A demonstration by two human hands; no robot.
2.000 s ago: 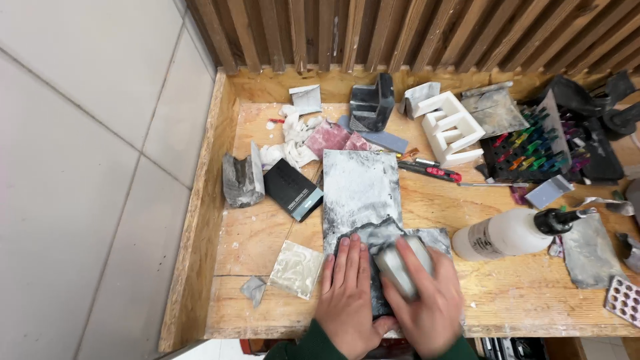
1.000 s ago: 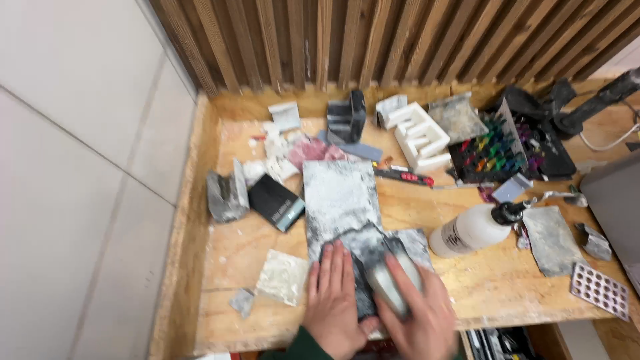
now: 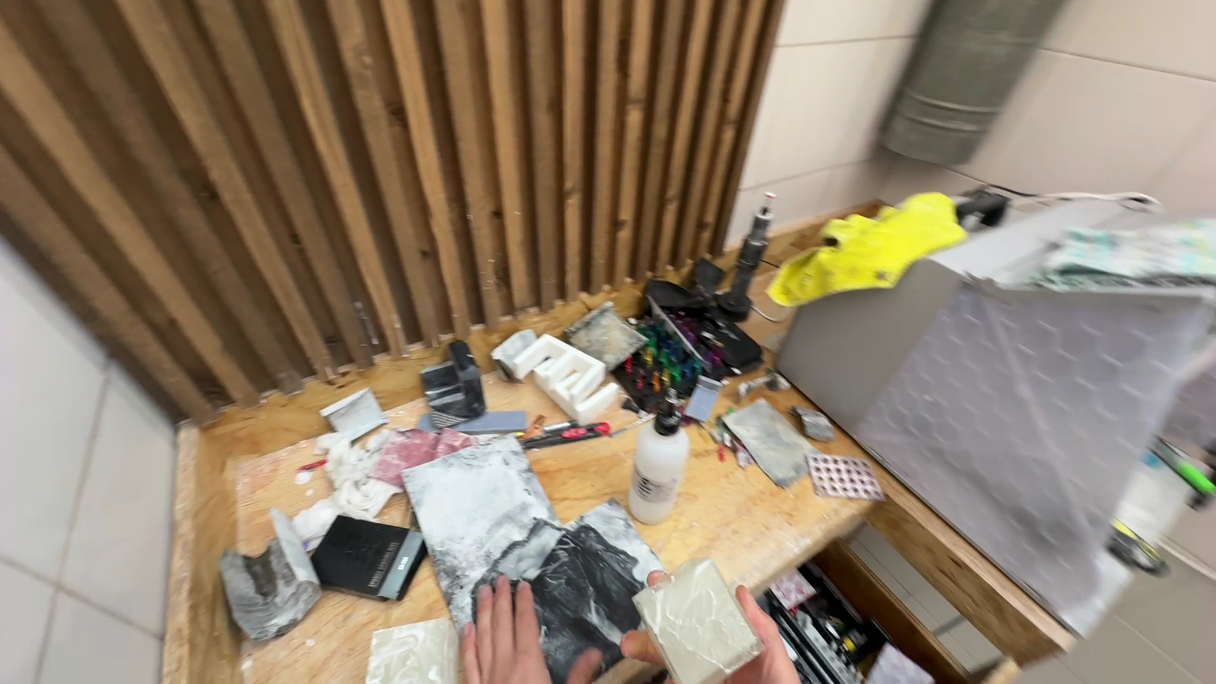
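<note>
My left hand (image 3: 513, 632) lies flat on a sheet of dark, wet-looking sandpaper (image 3: 594, 589), fingers apart. My right hand (image 3: 760, 646) grips a pale, block-shaped piece (image 3: 698, 617) with a wet, streaky face turned up; it is raised at the right edge of the dark sheet. Under the dark sheet and beyond it lies a grey sheet smeared with white residue (image 3: 484, 494). A similar pale, wet-looking square piece (image 3: 413, 654) rests on the bench to the left of my left hand. The white spray bottle (image 3: 658, 470) stands upright behind the sheets.
A black box (image 3: 366, 556) and a grey hollow block (image 3: 271, 589) lie left. Behind are crumpled white tissue (image 3: 356, 475), a red-and-black knife (image 3: 570, 434), a white zigzag piece (image 3: 560, 375) and coloured small tools (image 3: 670, 351). A grey cabinet (image 3: 1007, 408) stands right, above an open drawer (image 3: 855, 627).
My right hand has lifted the pale block off the dark sheet and tilted its streaky face up. My left hand stays on the sheet. The view has swung up and right.
</note>
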